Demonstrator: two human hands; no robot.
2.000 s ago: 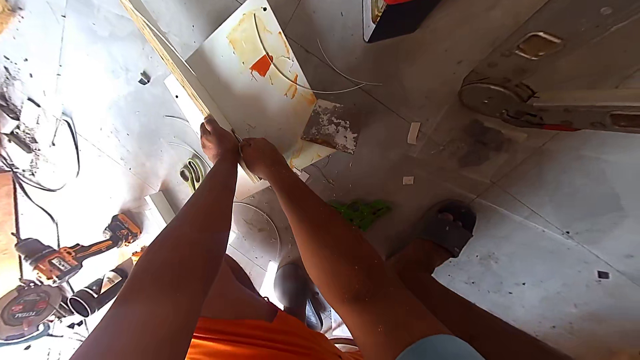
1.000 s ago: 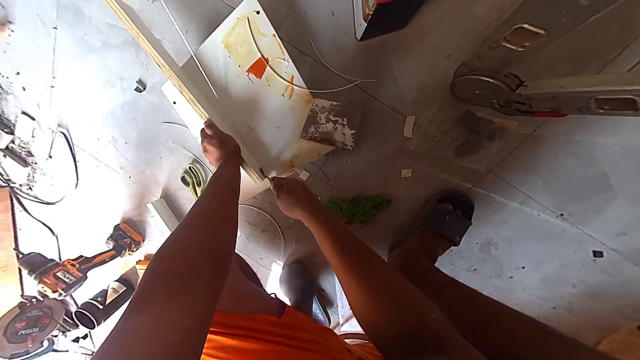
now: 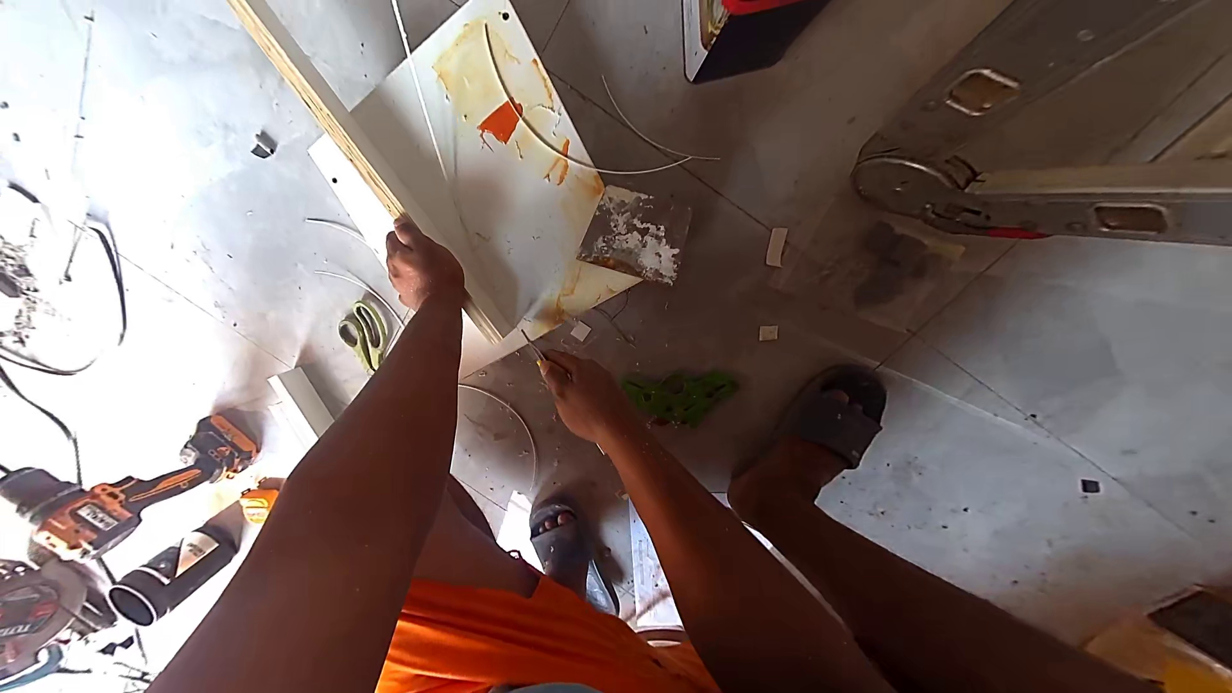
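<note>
My left hand [image 3: 423,267] grips a long board with a white face and a bare plywood edge [image 3: 327,111], which slants from the upper left to the lower middle. My right hand [image 3: 581,393] is closed around a small tool with a thin pointed blade [image 3: 531,344], probably a knife; its tip is beside the board's near end. Beneath the board lies a white panel [image 3: 500,221] with yellow and orange stains. A thin pale strip [image 3: 419,87] runs along the board's upper part, and another curved strip [image 3: 577,164] lies across the panel.
Green-handled scissors [image 3: 364,334], a cordless circular saw [image 3: 106,515] and a black cylinder [image 3: 173,575] lie at left. A stained metal plate [image 3: 635,234] touches the panel. A green object [image 3: 680,397] is near my sandalled foot [image 3: 835,416]. A folded ladder [image 3: 1039,183] lies upper right.
My right hand was close beside my left at the board two seconds ago. It has moved away toward the lower right, past the board's near end. My left hand still grips the board.
</note>
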